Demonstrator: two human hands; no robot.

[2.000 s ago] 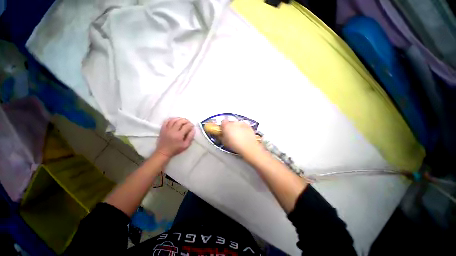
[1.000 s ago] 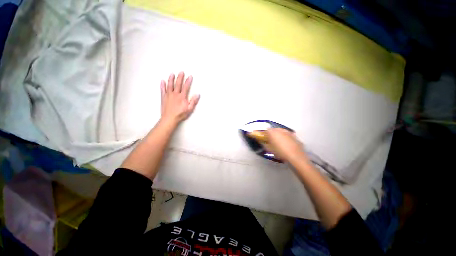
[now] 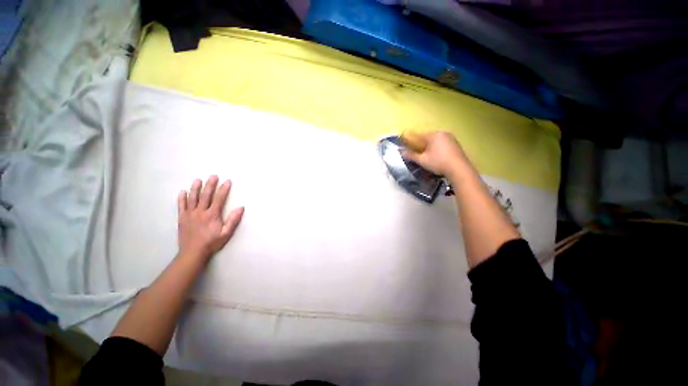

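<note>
The pale cloth (image 3: 302, 234) lies flat over most of the table, with a seam line near its front edge and bunched folds at the left. My right hand (image 3: 437, 154) is closed on the tan handle of the iron (image 3: 408, 172). The iron lies on the cloth near its far edge, its tip pointing to the upper left. My left hand (image 3: 202, 219) rests palm down on the cloth, fingers spread, holding nothing. The hose (image 3: 504, 205) runs from the iron behind my right forearm to the right.
The yellow table cover (image 3: 317, 79) shows beyond the cloth. A long blue rest (image 3: 422, 49) lies along the far edge. A crumpled black cloth (image 3: 219, 16) is at the far left corner. A stained whitish cover (image 3: 64, 53) is on the left.
The iron in my right hand has moved away from me to the cloth's far edge. My left hand has lifted from the cloth's edge and now lies flat. The view has shifted, showing the blue rest.
</note>
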